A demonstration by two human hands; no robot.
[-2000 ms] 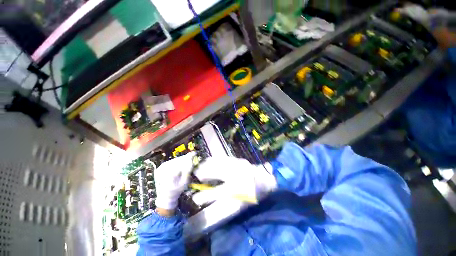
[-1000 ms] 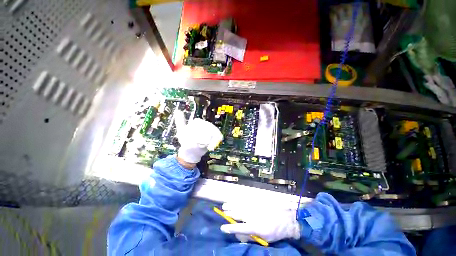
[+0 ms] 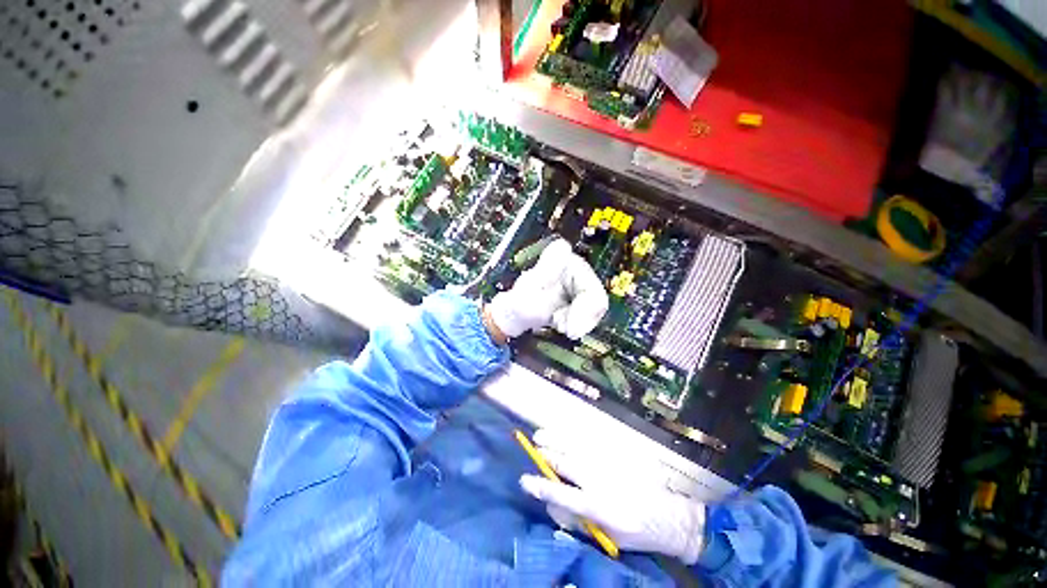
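Observation:
My left hand [image 3: 551, 295], in a white glove, is curled into a fist over the left edge of a circuit board [image 3: 657, 301] with yellow blocks and a ribbed silver heatsink [image 3: 698, 303]. Nothing shows in the fist; its fingertips are partly hidden. My right hand [image 3: 626, 502], also gloved, is low in front of my body, below the conveyor rail. It holds a thin yellow stick [image 3: 599, 536], which slants across the palm and fingers.
A brightly lit board [image 3: 454, 213] lies left of my left hand. More boards [image 3: 855, 391] in dark carriers run to the right. Behind are a red mat [image 3: 792, 126], a spare board [image 3: 609, 57] and a yellow tape roll [image 3: 910, 227]. A blue cord [image 3: 855, 362] crosses the right side.
The view has turned and shifted left. My left hand has moved from the lit board's side onto the board with the heatsink, its fingers now curled. My right hand still holds the stick.

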